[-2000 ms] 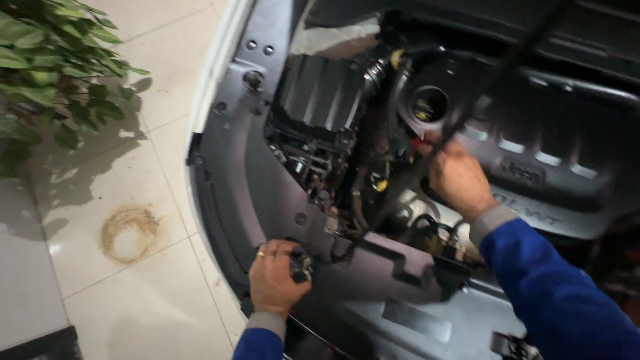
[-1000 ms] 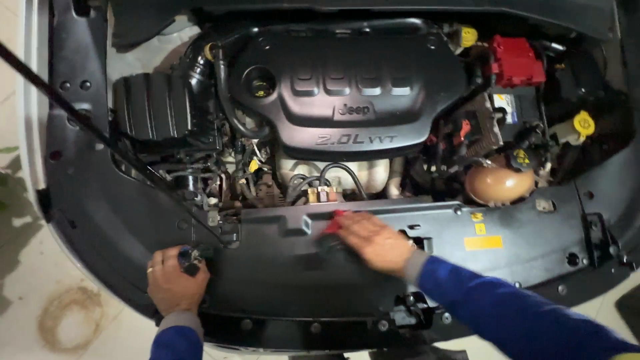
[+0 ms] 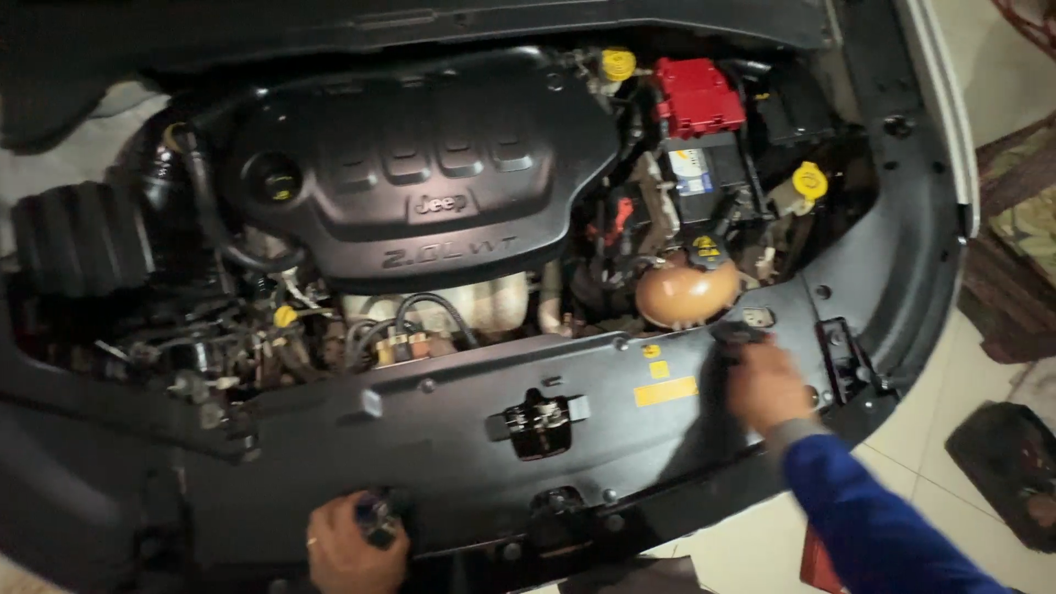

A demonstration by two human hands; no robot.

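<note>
At the lower left, my left hand (image 3: pixel 355 546) holds a small dark object (image 3: pixel 378 518) with a shiny face over the black front panel (image 3: pixel 462 487). My right hand (image 3: pixel 769 386), blurred by motion, is over the right part of that panel, just below the tan coolant reservoir (image 3: pixel 687 290) and its black cap (image 3: pixel 706 250). A dark shape shows at its fingertips; whether it is a held item or shadow cannot be told. The black Jeep engine cover (image 3: pixel 437 173) lies behind the hands, and the hood latch opening (image 3: pixel 538 425) is between them.
A red battery terminal cover (image 3: pixel 700 97) and the battery (image 3: pixel 701 177) are at the back right, near two yellow caps (image 3: pixel 808 181). A yellow dipstick handle (image 3: pixel 285 316) stands left of centre. On the tiled floor at the right lies a dark bag-like item (image 3: pixel 1006 470).
My right hand has moved from beside the oil filler, across the front panel, to the reservoir side. A red item at its fingers earlier is not visible now. The view has shifted right.
</note>
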